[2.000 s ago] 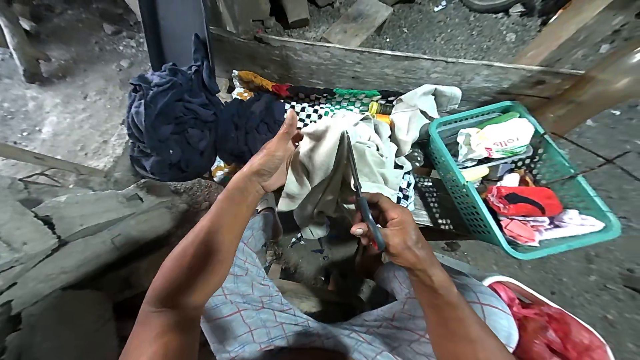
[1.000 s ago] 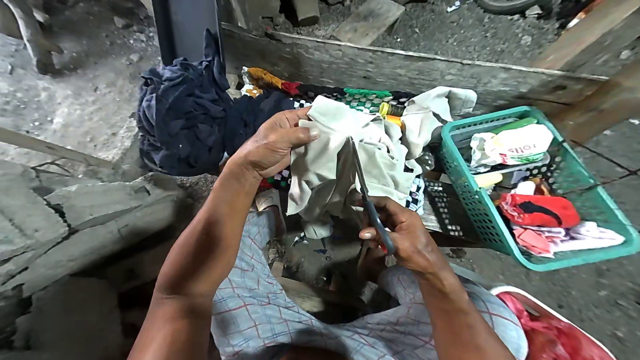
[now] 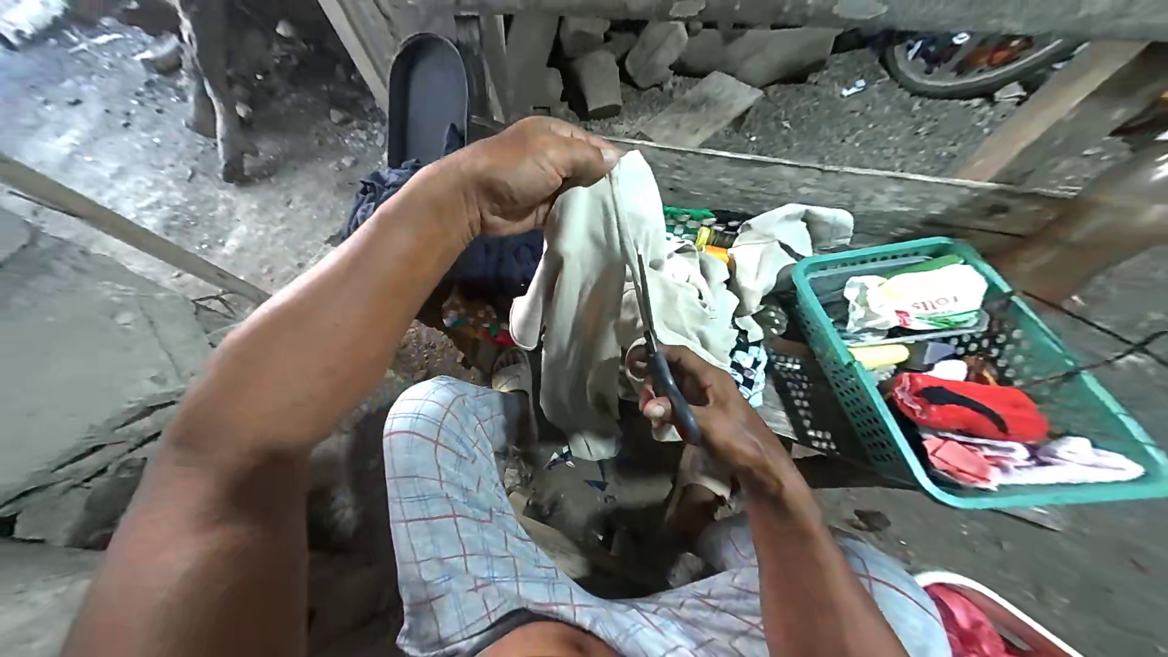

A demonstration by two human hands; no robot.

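My left hand [image 3: 538,173] pinches the top edge of a pale cream cloth [image 3: 584,319] and holds it raised, so that it hangs down in front of me. Dark-handled scissors [image 3: 671,388] are in my right hand [image 3: 707,401], their blades pointing up along the cloth, against a fold or cut edge. Whether the blades are apart cannot be told. More pale cloth [image 3: 693,301] lies behind, over a black-and-white checked fabric [image 3: 750,365]. Dark blue cloth [image 3: 516,260] is partly hidden behind my left wrist.
A green plastic basket [image 3: 821,265] at the right holds a red item [image 3: 972,411], cloths and a white packet [image 3: 917,297]. A wooden plank [image 3: 867,196] runs behind the cloths. Broken concrete slabs [image 3: 91,347] lie at the left, and a container with red plastic [image 3: 972,625] stands at the lower right.
My left hand has moved up and away with the edge of the pale cloth, which now hangs longer. The scissors stay in my right hand. The view has shifted.
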